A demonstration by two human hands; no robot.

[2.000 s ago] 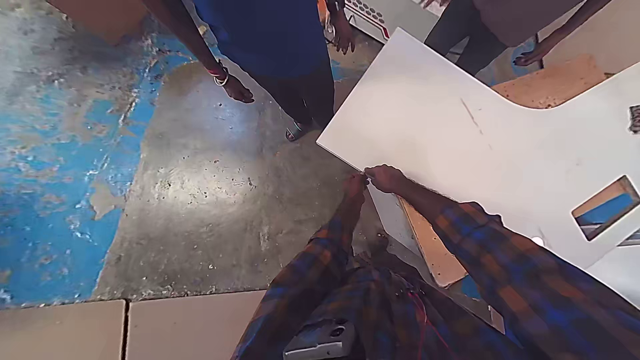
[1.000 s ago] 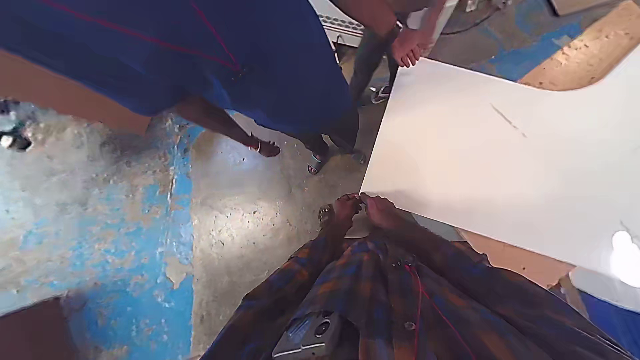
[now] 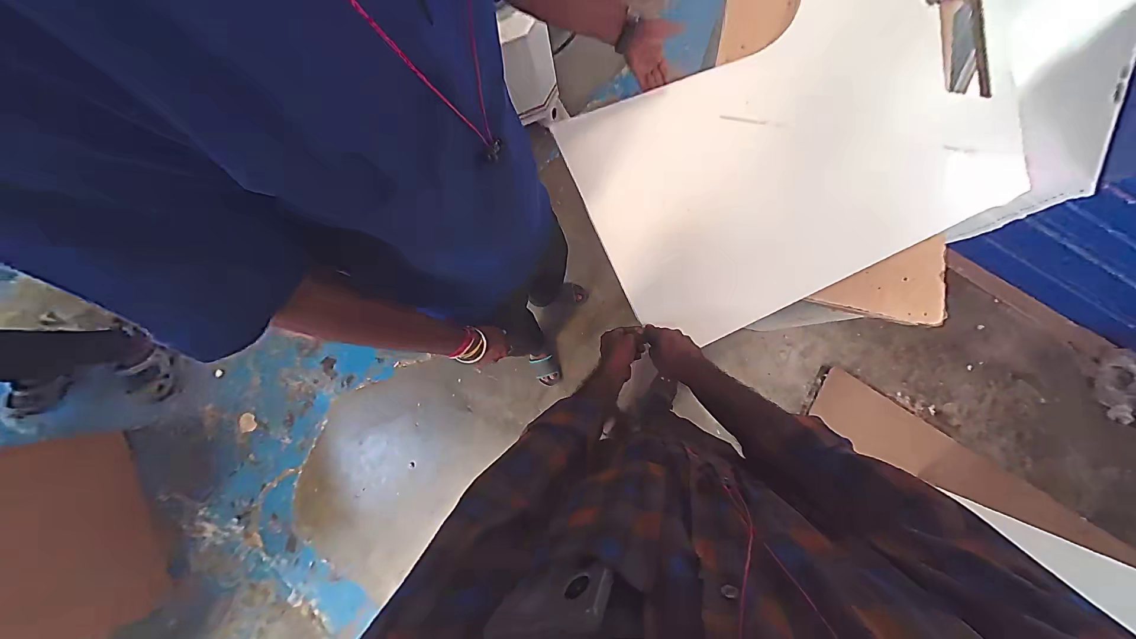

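A large white sheet, its material not clear, [image 3: 754,195] stretches from the middle to the upper right, with its near corner at my hands. My left hand [image 3: 623,348] is curled close by that corner, just left of it; what its fingers pinch is too small to tell. Beside it, my right hand [image 3: 672,353] has its fingers closed on the sheet's corner edge. The two hands nearly touch. Behind the sheet's far edge is another person's hand [image 3: 652,55], fingers spread.
A person in a blue garment [image 3: 373,133] stands close at the left, a braceleted hand [image 3: 486,346] hanging down. Brown boards [image 3: 887,284] lie under the sheet. Another brown board [image 3: 923,435] is at the right, a blue ribbed surface [image 3: 1056,257] beyond. Blue paint patches mark the floor.
The view has shifted. The person in blue fills more of the left side. The other person's hand, at the sheet's far corner a second ago, is now spread along its far edge.
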